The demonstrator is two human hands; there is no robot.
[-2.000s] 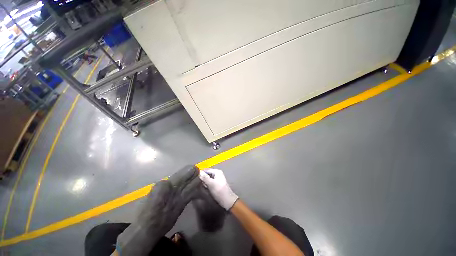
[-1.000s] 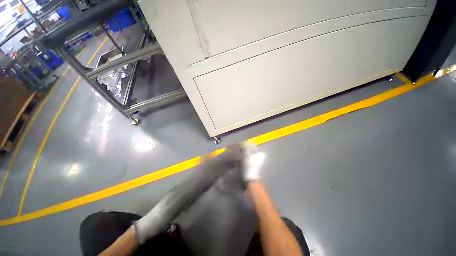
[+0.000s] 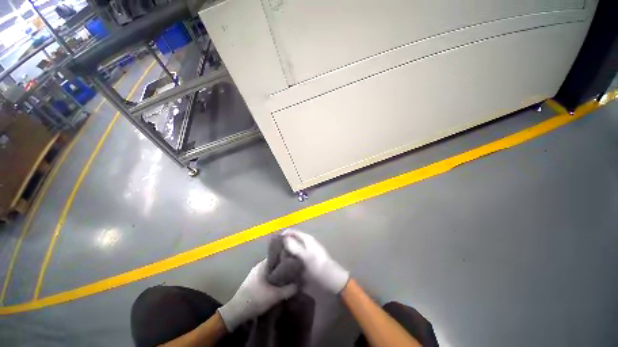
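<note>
Grey over-gloves are bunched together in front of my body, low in the centre of the view. My left hand, in a thin white glove, is closed around them from the left and below. My right hand, also in a thin white glove, grips them from the upper right. Part of the grey cloth hangs down below my hands. The fingers of both hands are partly hidden by the cloth and slightly blurred.
A large cream cabinet stands ahead on small feet. A metal frame rack is at its left. A yellow lane line crosses the grey floor. A wooden pallet with brown boxes lies at far left. A blue bin is behind the rack.
The grey over-glove has come off my left hand, showing the white glove. The grey cloth, stretched out before, is now bunched between both hands, closer to my body.
</note>
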